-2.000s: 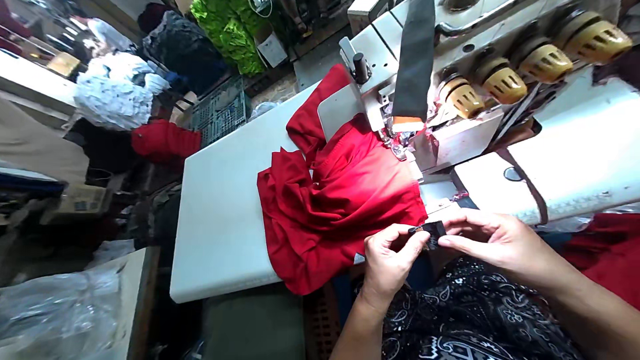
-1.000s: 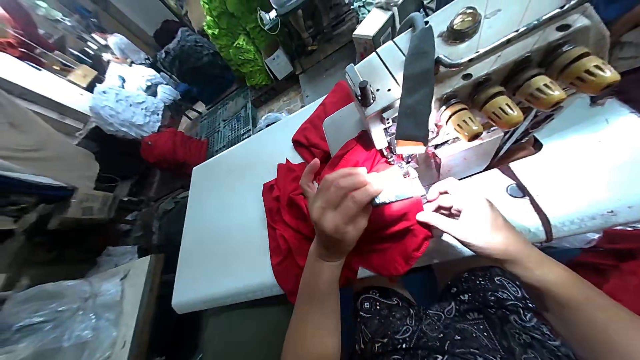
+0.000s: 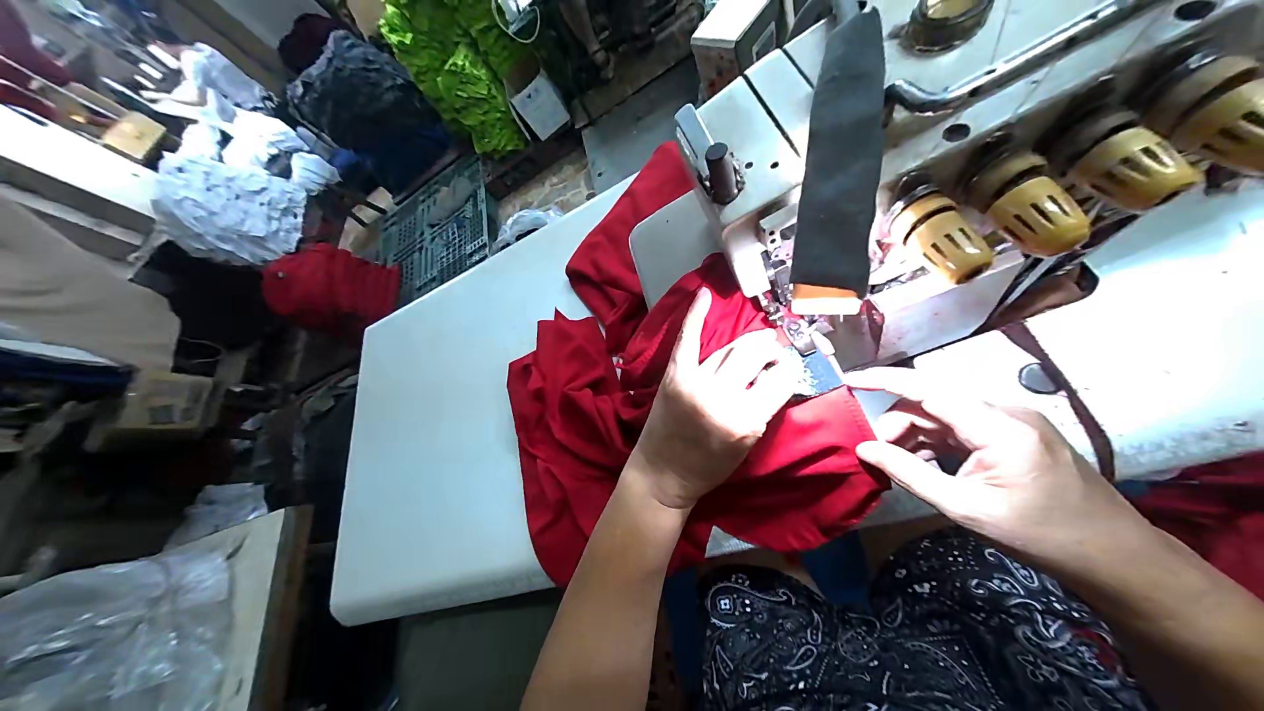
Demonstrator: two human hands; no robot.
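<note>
Red fabric (image 3: pixel 592 425) lies bunched on the white machine table, under the presser foot (image 3: pixel 802 334) of an overlock sewing machine (image 3: pixel 770 109). My left hand (image 3: pixel 716 410) rests on the fabric just left of the foot, its fingers at a small dark label-like piece (image 3: pixel 818 373) with a pale patch. The thumb and forefinger of my right hand (image 3: pixel 963 449) are at the fabric's right edge, near that piece's corner; whether they pinch the cloth firmly cannot be told. A dark flap with an orange end (image 3: pixel 839 168) hangs over the needle area.
Yellow tension knobs (image 3: pixel 1037 212) line the machine's front. The white table (image 3: pixel 434 444) extends left. Beyond it are a green plastic crate (image 3: pixel 444 232), a red fabric bundle (image 3: pixel 326 286), pale cloth (image 3: pixel 232 188) and bright green cloth (image 3: pixel 444 59). A plastic-covered board (image 3: pixel 237 592) stands lower left.
Two seconds ago both hands held a small dark piece together below the foot. My left hand has since moved up onto the red fabric, and the dark piece now lies by the foot.
</note>
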